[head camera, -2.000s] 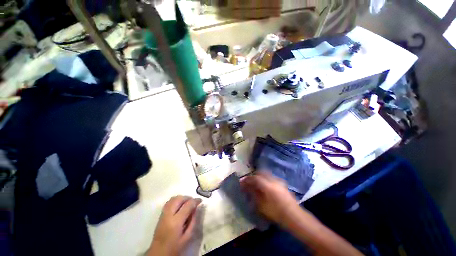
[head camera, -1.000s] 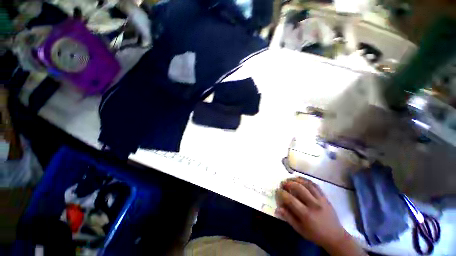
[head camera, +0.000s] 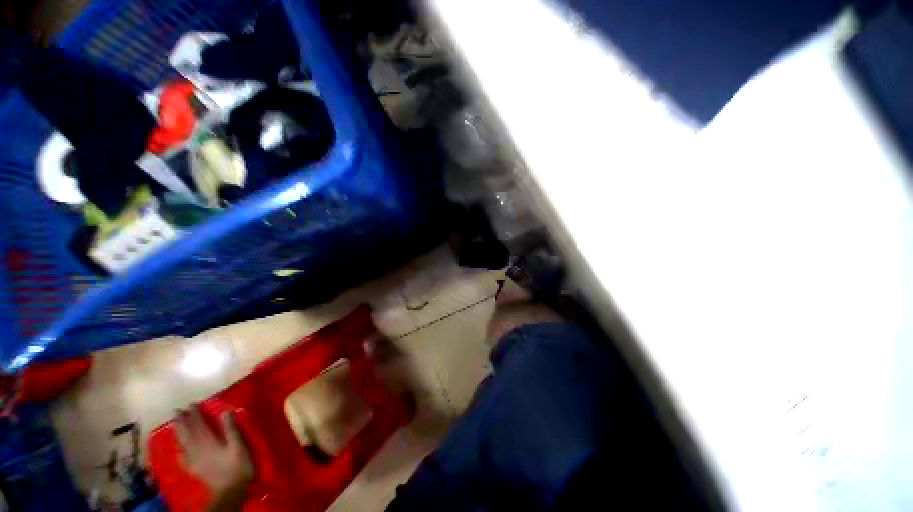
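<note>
A red plastic stool (head camera: 270, 385) with an opening in its middle stands on the floor at the lower left centre. A blurred bare hand, which looks like my left hand (head camera: 215, 462), is over the stool's lower left part with its fingers apart. Whether it presses or grips the stool is not clear. My right hand is out of the picture. The sewing machine is out of view.
A blue crate (head camera: 370, 170) with mixed scraps is at the upper left. The white table (head camera: 741, 290) fills the right, with navy fabric (head camera: 681, 45) at its top. A dark blue trouser leg (head camera: 521, 430) is at bottom centre.
The view has swung left and down from the sewing table to the crate and floor. The machine, scissors and stitched pieces have left the picture. The red stool and a hand on it now show.
</note>
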